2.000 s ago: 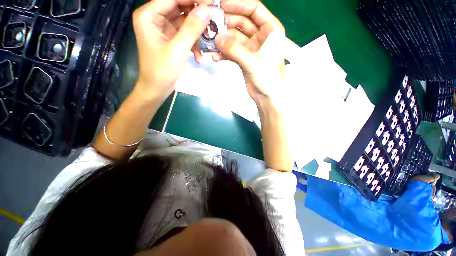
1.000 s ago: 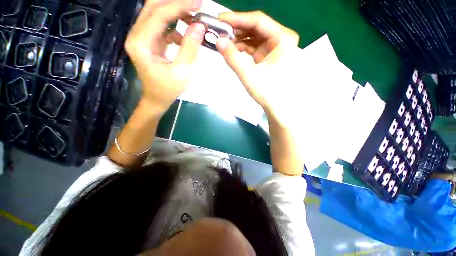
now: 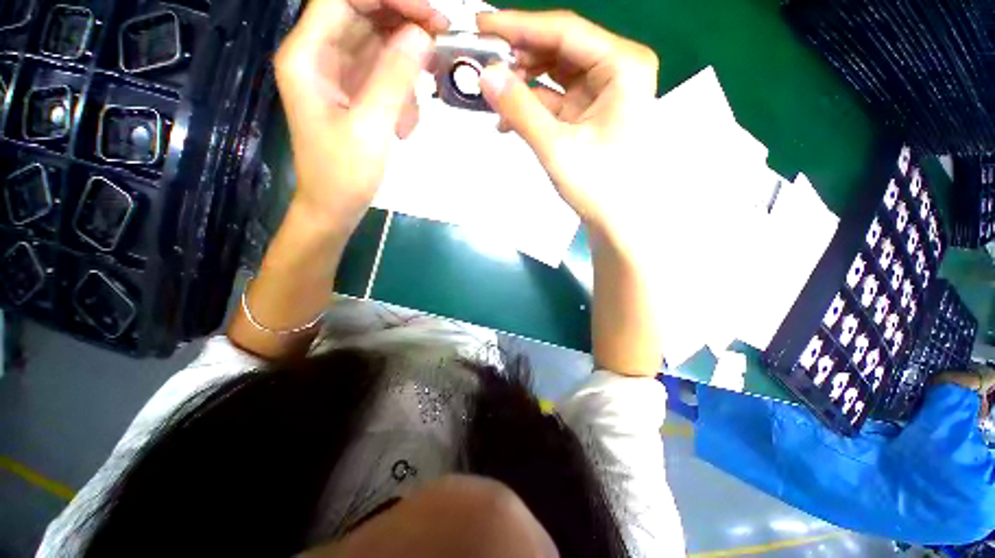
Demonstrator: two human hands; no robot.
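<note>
A small grey-silver camera housing point(image 3: 471, 55) is held upright between my hands near the top edge. Its round dark-rimmed opening faces me, with a bright white centre. My left hand point(image 3: 347, 104) holds its upper left edge with thumb and fingertips. My right hand point(image 3: 578, 114) holds its right side, with the thumb beside the opening. A pale, washed-out patch shows just above the housing; I cannot tell what it is. Bright white sheets point(image 3: 698, 207) overlap on the green mat beneath and right of my hands.
A glossy black blister tray point(image 3: 180, 234) with squarish pockets stands at left. A black tray point(image 3: 791, 338) with rows of small white parts lies at right. Black ribbed stacked trays point(image 3: 895, 71) stand at the upper right. A person's blue sleeve point(image 3: 840, 469) reaches in at the lower right.
The housing has turned from a tilted, flatter pose so its round opening faces me more squarely. My left thumb has shifted up from beside the opening to the housing's upper left edge.
</note>
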